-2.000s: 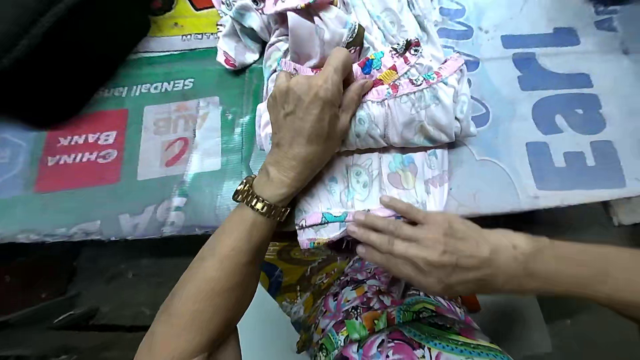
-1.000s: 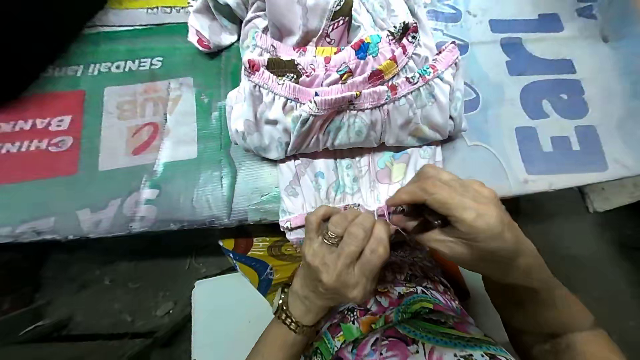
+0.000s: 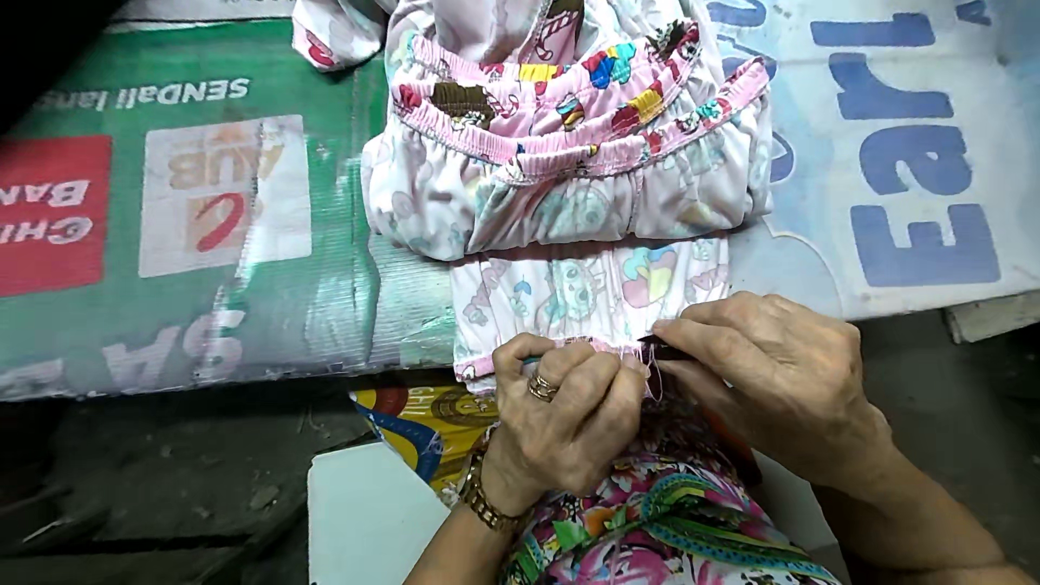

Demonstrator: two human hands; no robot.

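Note:
A white garment with a pale cartoon print (image 3: 569,284) lies over the table's front edge, its pink hem toward me. My left hand (image 3: 569,414), with a ring and a gold-coloured watch, pinches this hem. Just right of it, my right hand (image 3: 756,374) holds a small dark pointed tool (image 3: 662,349), perhaps thread snips, mostly hidden by the fingers. Its tip is at the hem, where loose threads (image 3: 652,378) hang. Behind my hands, the gathered pink elastic waistband (image 3: 569,158) of the garment is bunched up with more of the same printed cloth.
Printed plastic sheets, one green (image 3: 325,309) and one pale blue (image 3: 821,244), cover the table. Below its front edge are a yellow printed bag (image 3: 422,418) and a white flat surface (image 3: 366,512). Floral cloth (image 3: 634,520) covers my lap.
Two seconds ago my left hand was on the waistband and my right hand lay flat at the hem. Both now pinch close together at the hem, with the dark tool in my right.

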